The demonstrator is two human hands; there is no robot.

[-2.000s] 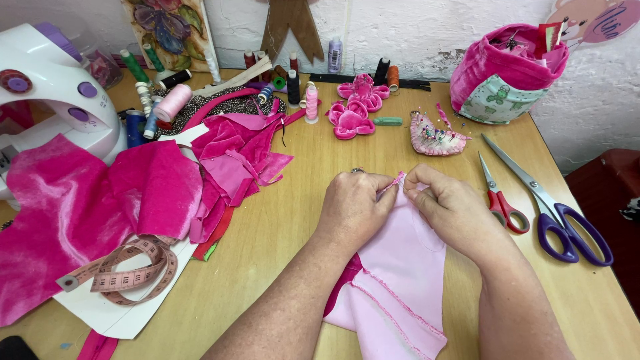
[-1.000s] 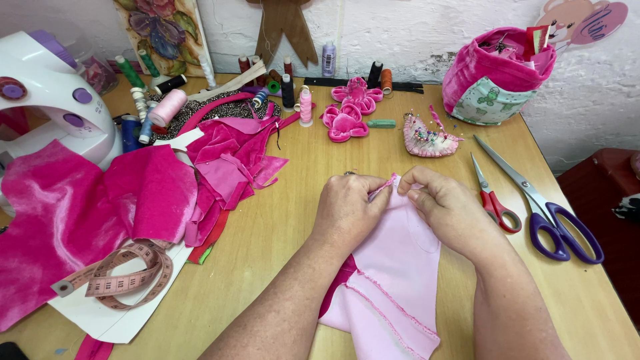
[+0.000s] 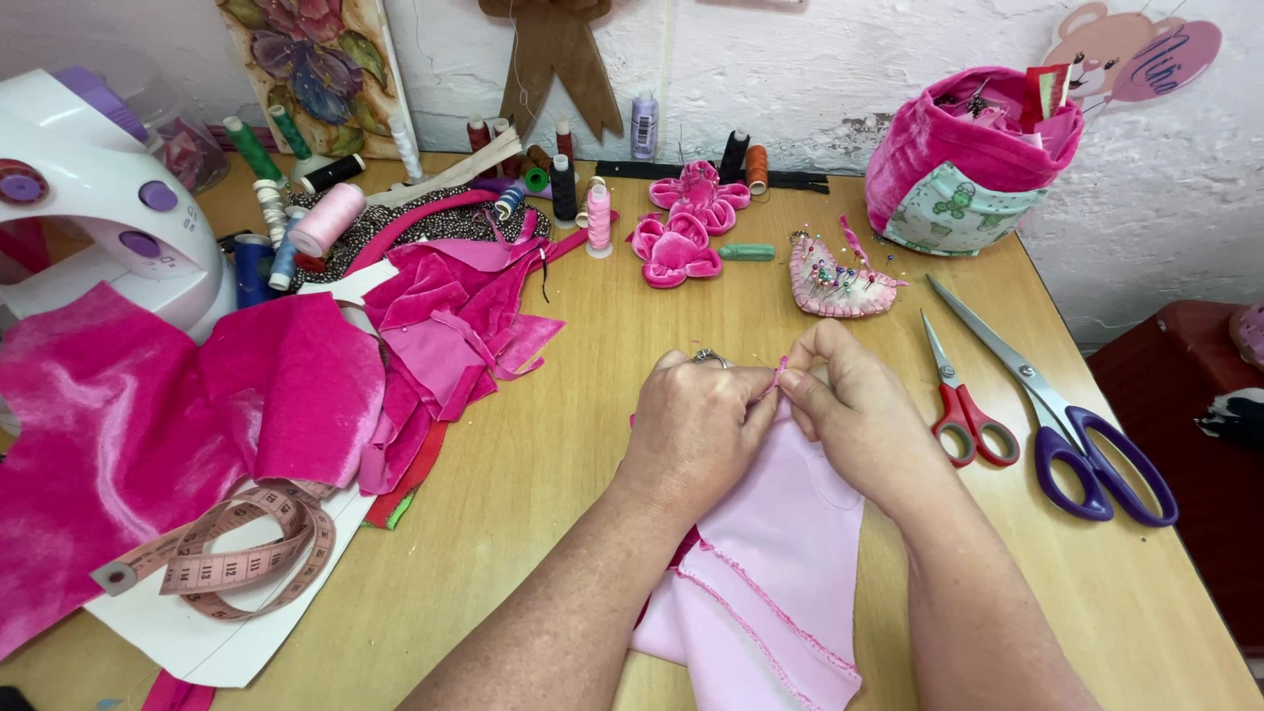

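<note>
My left hand (image 3: 699,415) wears a ring and grips the top edge of a pale pink fabric piece (image 3: 780,533) between thumb and fingers. My right hand (image 3: 844,405) pinches the same edge just beside it, fingertips nearly touching. The fabric hangs down between my forearms onto the table, with darker pink stitched seams across its lower part and a bright pink side showing at its left. A needle cannot be made out. Beyond my hands lies a pincushion (image 3: 839,281) full of colored pins. Small red-handled scissors (image 3: 963,405) lie right of my right hand.
Purple-handled shears (image 3: 1071,425) lie at the right. At the left are a sewing machine (image 3: 109,188), pink velvet (image 3: 296,385), fabric scraps (image 3: 444,326) and a tape measure (image 3: 247,563). Thread spools, velvet flowers (image 3: 676,252), green chalk (image 3: 747,253) and a pink fabric basket (image 3: 913,168) stand or lie toward the wall.
</note>
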